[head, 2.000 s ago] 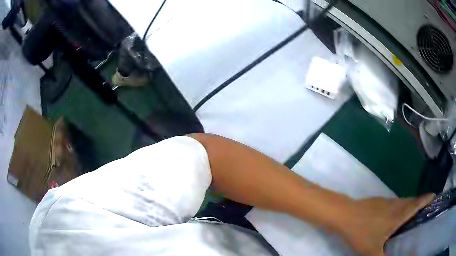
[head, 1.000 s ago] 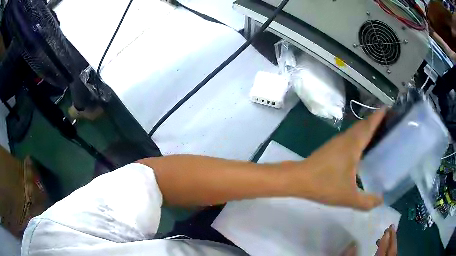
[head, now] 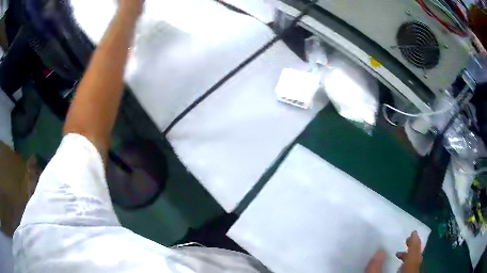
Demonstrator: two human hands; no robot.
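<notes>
A white foam sheet point(head: 320, 213) lies flat in front of me on the green bench. My right hand point(head: 395, 258) is at the sheet's lower right, partly cut off by the bottom edge; thumb and fingers are apart with nothing seen between them. My left arm reaches up to the far left over the bench. My left hand point(head: 130, 4) is mostly cut off by the top edge, so whether it holds anything is hidden. No black housing or translucent cover can be made out.
More white sheets point(head: 240, 122) lie left, crossed by a black cable point(head: 224, 80). Behind are a white multi-port box point(head: 296, 87), a plastic bag with white contents point(head: 352, 98) and a grey instrument case point(head: 368, 26). Circuit boards point(head: 475, 213) lie right; a black fan stands left.
My left arm has swung from the right to the far upper left. The dark and translucent items it held are out of sight. More of my right hand shows over the sheet.
</notes>
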